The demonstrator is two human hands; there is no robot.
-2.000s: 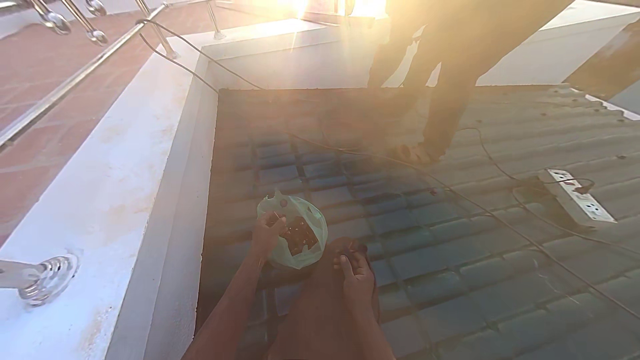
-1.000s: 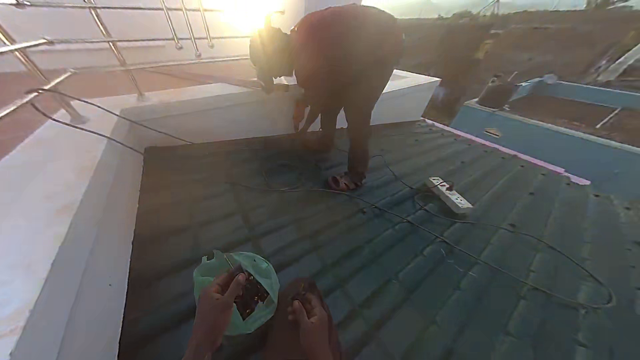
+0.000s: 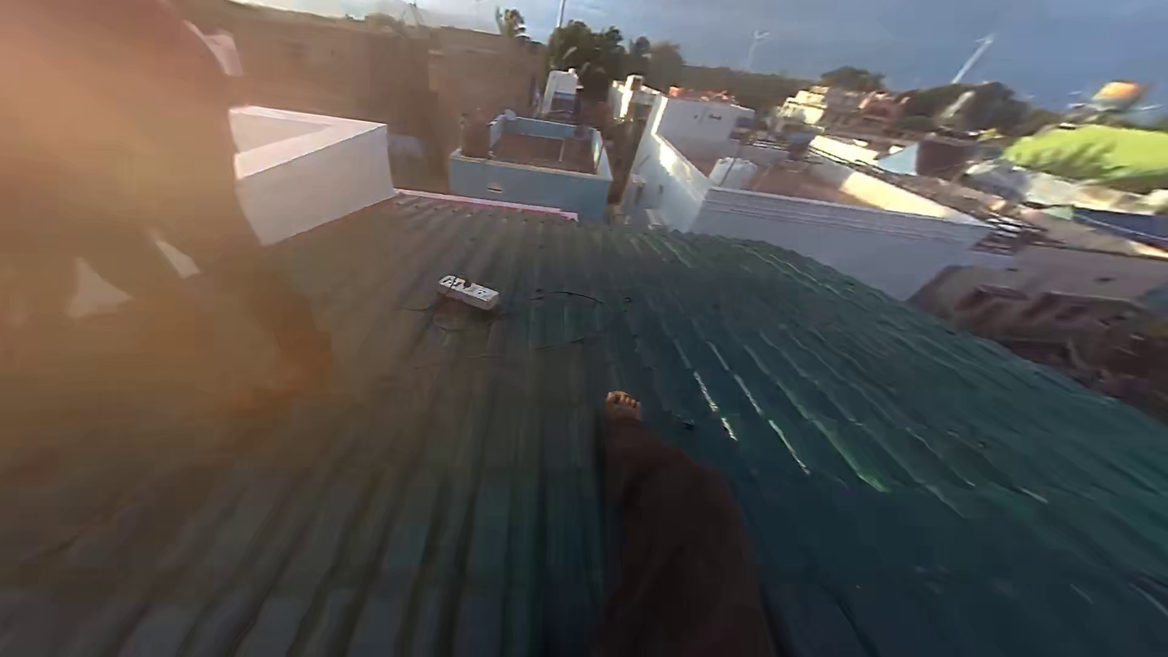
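Neither my left hand nor my right hand is in the frame of now, and the green plastic bag is out of view too. My own leg in dark trousers (image 3: 680, 538) stretches forward over the green corrugated roof sheeting (image 3: 511, 438), with the bare foot (image 3: 622, 404) resting on it. Beyond the foot, a little to the left, a white power strip (image 3: 469, 292) lies on the ridges with a dark cable near it. What my hands hold at this moment cannot be seen.
Another person (image 3: 119, 182) stands close on the left, blurred by sun glare. A white parapet (image 3: 315, 173) bounds the roof behind them. The sheeting's far edge (image 3: 730, 239) drops toward neighbouring buildings, among them a blue-walled one (image 3: 534, 190).
The view has swung far to the right and up. Both my hands and the green bag, with small dark pieces in it, were visible earlier and are now out of frame.
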